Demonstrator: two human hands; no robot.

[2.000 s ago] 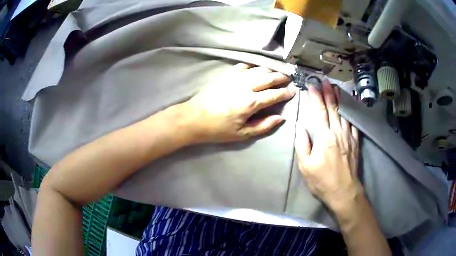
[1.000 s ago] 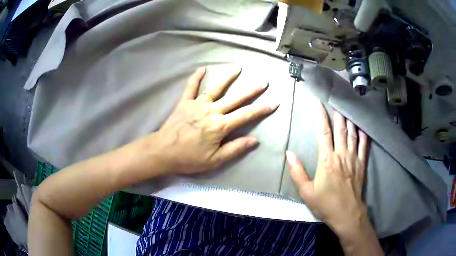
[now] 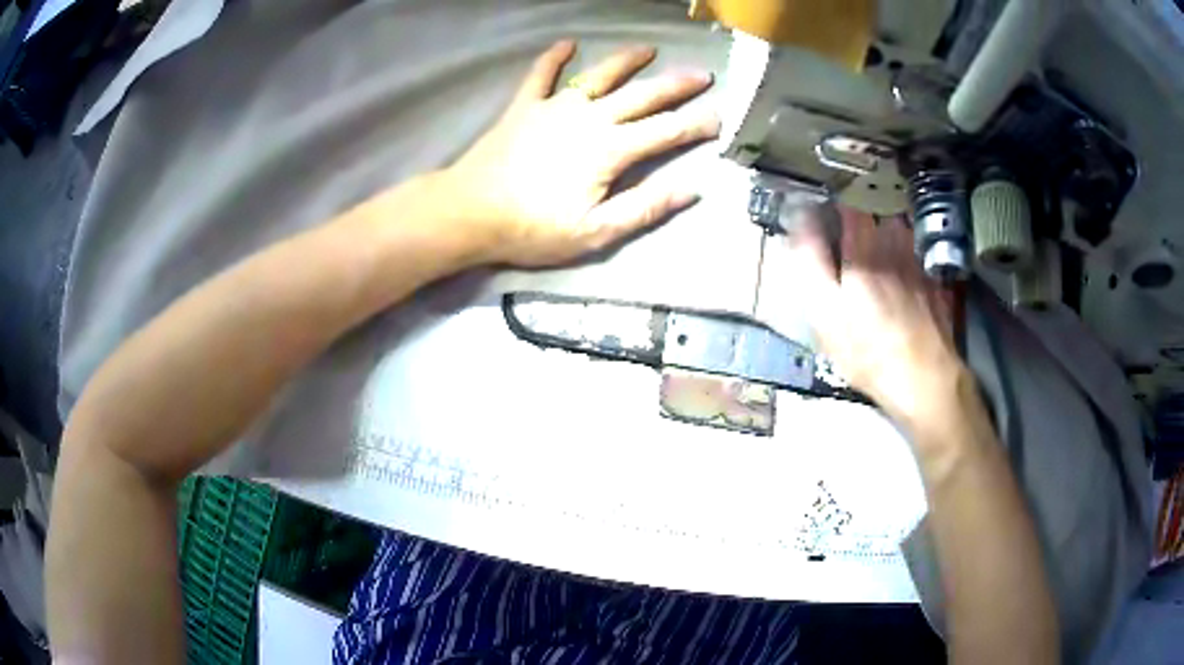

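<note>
A beige-grey cloth (image 3: 299,143) lies on the white machine table and reaches under the presser foot (image 3: 766,204). A short stretch of seam (image 3: 760,266) runs from the foot toward me. My left hand (image 3: 597,163) lies flat on the cloth left of the foot, fingers spread. My right hand (image 3: 889,305) is on the cloth just right of the foot; its fingertips are blurred and partly behind the machine head. The cloth's near edge lies just beyond the metal slide plate (image 3: 727,344), which is bare.
The machine head (image 3: 812,137) with tension knobs (image 3: 1000,221) stands upper right. An orange-yellow card (image 3: 805,29) is on it. A brownish patch (image 3: 717,400) and printed scale marks (image 3: 429,470) are on the table. A green crate (image 3: 227,559) is lower left. Cloth hangs at right.
The cloth has moved away from me under the foot, uncovering the slide plate and table front. My left hand has moved forward with it. My right hand has moved forward, close to the foot.
</note>
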